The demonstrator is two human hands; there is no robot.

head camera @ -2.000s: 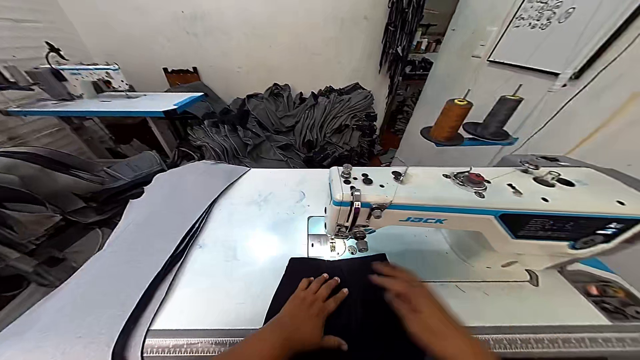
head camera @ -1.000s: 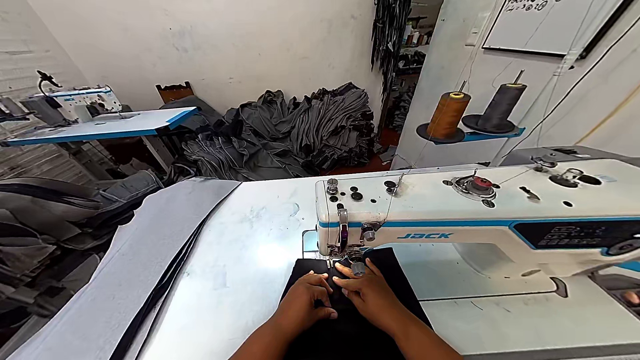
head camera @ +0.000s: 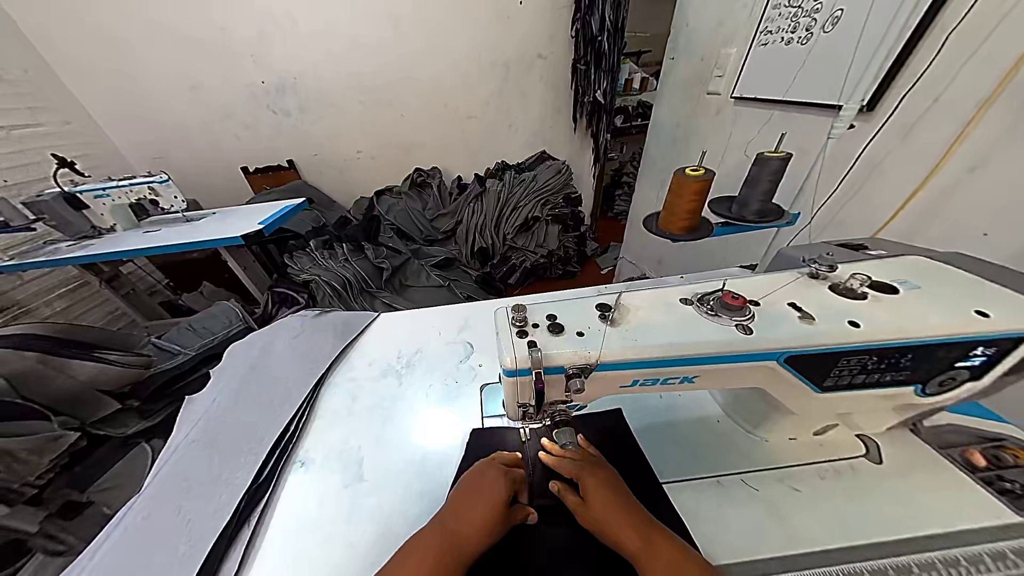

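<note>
Black fabric (head camera: pixel 560 536) lies on the white sewing table, its far edge under the needle area of a white and blue Jack sewing machine (head camera: pixel 704 360). My left hand (head camera: pixel 490 496) rests on the fabric left of a seam line, fingers curled, the thumb near the seam. To the right of that line, my right hand (head camera: pixel 592 488) presses on the cloth with its fingers spread, fingertips beside the presser foot (head camera: pixel 526 432). Whether either hand pinches the cloth cannot be told. The needle tip is too small to make out.
Stacked gray and black fabric panels (head camera: pixel 240 432) lie on the table's left side. Brown (head camera: pixel 686 200) and gray (head camera: pixel 762 188) thread cones stand behind the machine. Gray garments (head camera: pixel 480 224) are heaped beyond the table. Another sewing machine (head camera: pixel 132 200) stands at far left. A metal ruler (head camera: pixel 936 560) runs along the near edge.
Both hands, lower and blurred on the right two seconds ago, have come close to the presser foot. The black fabric's far edge has moved further under the machine head.
</note>
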